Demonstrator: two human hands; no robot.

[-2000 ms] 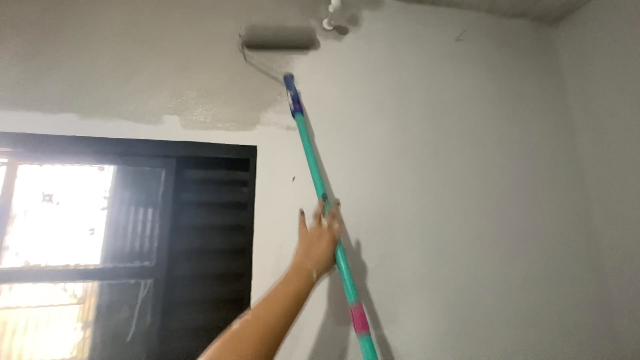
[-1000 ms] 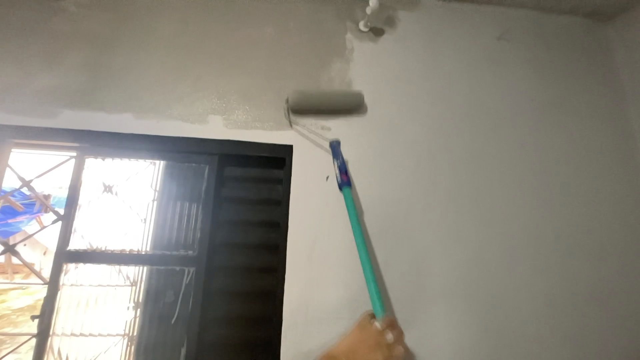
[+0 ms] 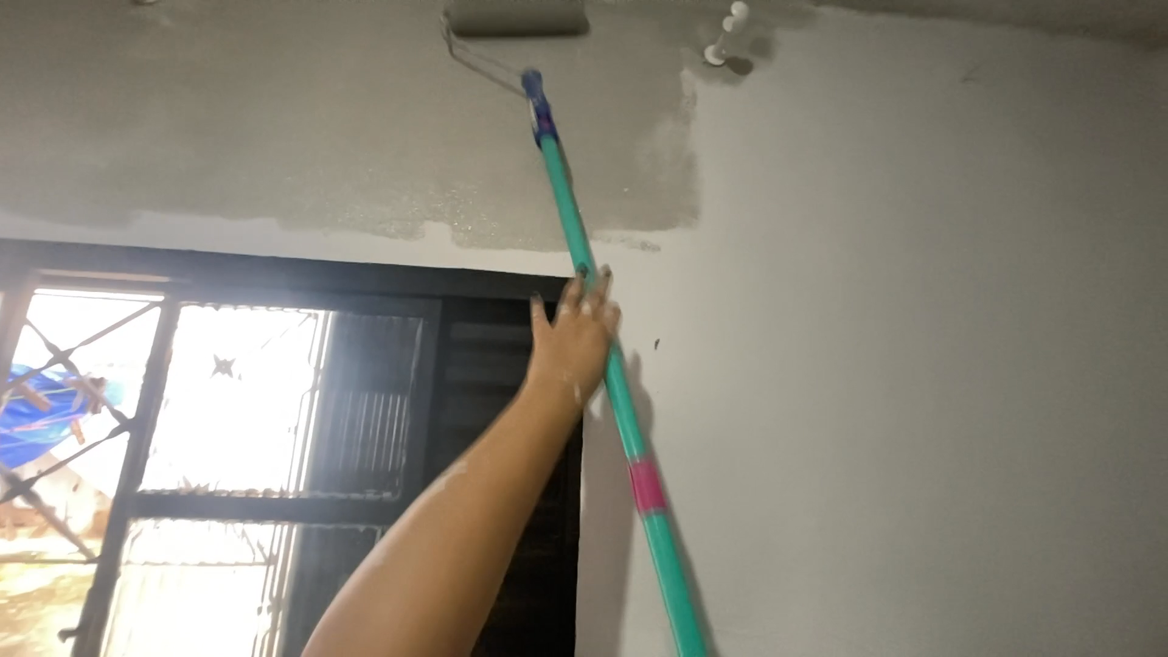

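A paint roller [image 3: 518, 16] with a grey sleeve lies against the upper wall, at the top edge of the head view. Its wire frame runs into a blue threaded handle [image 3: 538, 109] on a green extension pole [image 3: 671, 584] with a pink band. My left hand [image 3: 573, 333] is on the pole above that band, fingers stretched and spread, thumb hidden; the grip looks loose. Paint specks mark the fingers and forearm. Darker wet grey paint [image 3: 365, 119] covers the upper wall, with a ragged lower edge above the window frame. My right hand is out of view.
A dark metal window frame [image 3: 365, 272] with louvres and bright glass panes stands at lower left. Beyond it are a metal grille and a blue sheet [image 3: 41, 415]. A white wall fitting [image 3: 727, 36] sticks out near the ceiling, and paler wall [image 3: 867, 319] spans the right.
The roller has moved up the wall from the lower edge of the wet paint. Grey paint now reaches farther right, past the window's corner. More of my left arm shows than one second ago.
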